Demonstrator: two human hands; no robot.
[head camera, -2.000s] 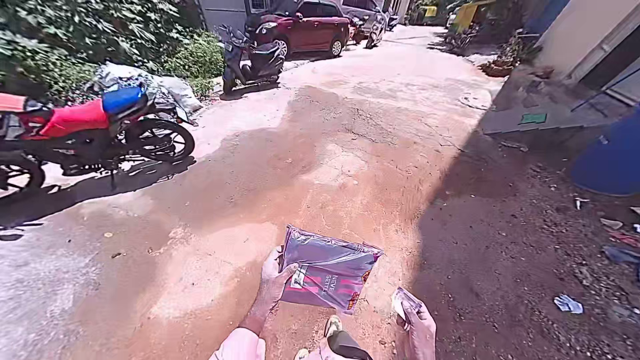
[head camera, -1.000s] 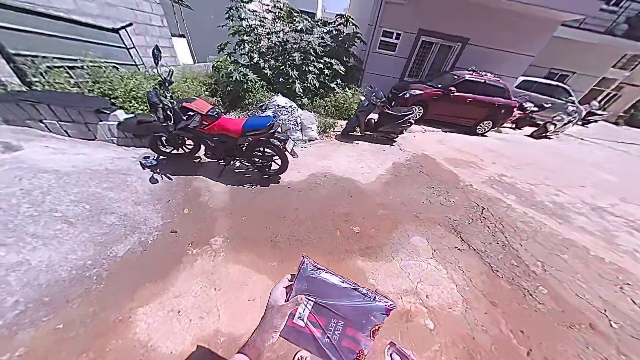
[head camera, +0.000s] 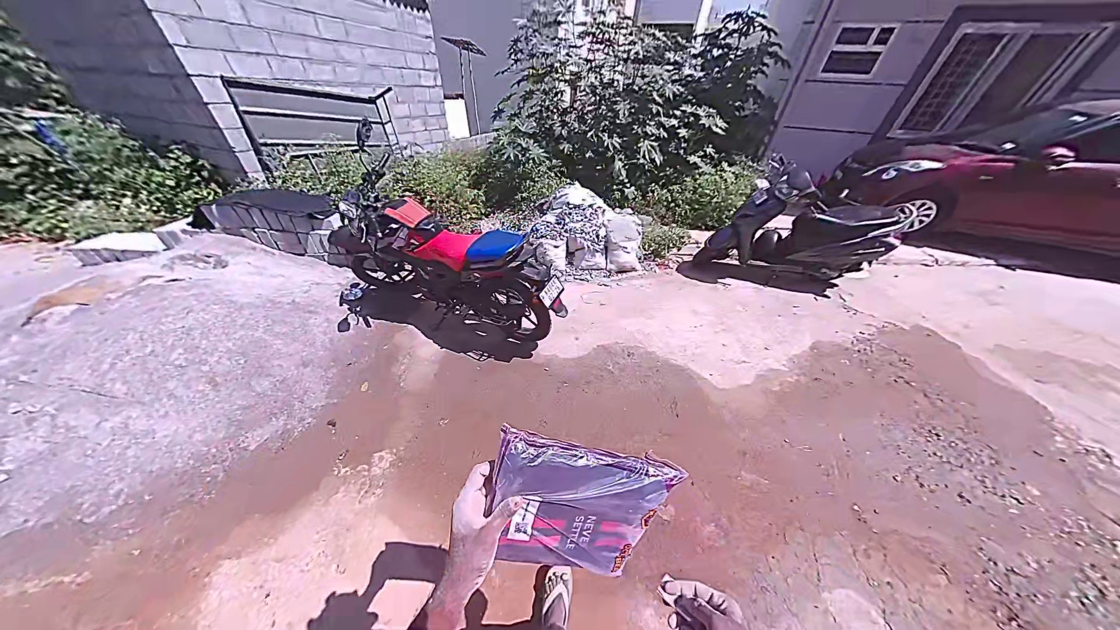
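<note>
In the lower middle of the head view, my left hand (head camera: 479, 525) grips the left edge of a flat package (head camera: 582, 503) in shiny, clear plastic. Dark with pink-red stripes, the package bears printed writing and a white label with a code. The thumb lies on its front face; the other fingers are behind it, hidden. My right hand (head camera: 700, 604), cut by the bottom edge of the view, is to the right of and below the package, apart from it. Its fingers are bent, and whether anything is between them is unclear.
A red and blue motorcycle (head camera: 446, 249) stands ahead on the left. White sacks (head camera: 591, 232) lie behind it by the bushes. To the right are a dark scooter (head camera: 801, 229) and a dark red car (head camera: 1024, 184). My sandalled foot (head camera: 556, 595) is on the sunlit ground.
The view has turned left, bringing the motorcycle to near the middle. The left hand keeps hold of the package. Two seconds ago the right hand held a small piece of wrapping, not clearly visible now.
</note>
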